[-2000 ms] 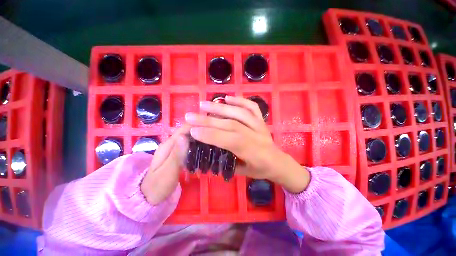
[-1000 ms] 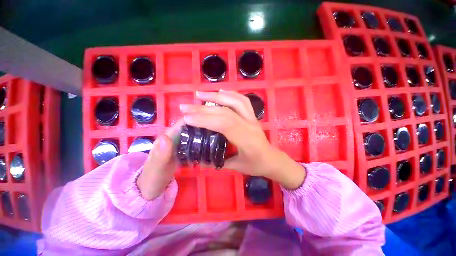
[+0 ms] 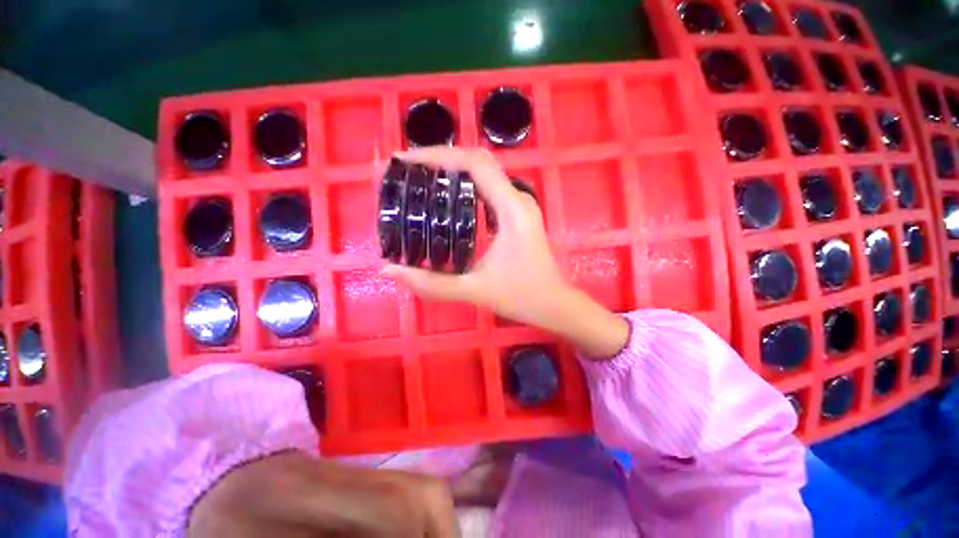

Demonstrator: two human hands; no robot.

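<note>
My right hand (image 3: 515,252) grips a stack of several round black watch heads (image 3: 428,215), standing on edge side by side between thumb and fingers, above the middle of the red foam tray (image 3: 368,252). The tray has square pockets, some holding a single glossy black watch head (image 3: 507,116), others bare. My left hand (image 3: 326,502) is low at the bottom edge, blurred and partly cut off, near my body; its fingers are not clear and I cannot tell whether it holds anything.
A fuller red tray (image 3: 776,179) of watch heads lies to the right, with another beyond it. More red trays (image 3: 95,305) stand at the left behind a grey metal bar (image 3: 79,131). A dark green shiny surface (image 3: 400,42) lies behind the trays.
My left hand has left the stack and dropped to the bottom edge. My right hand now holds the stack alone, a little further up. The view has shifted slightly.
</note>
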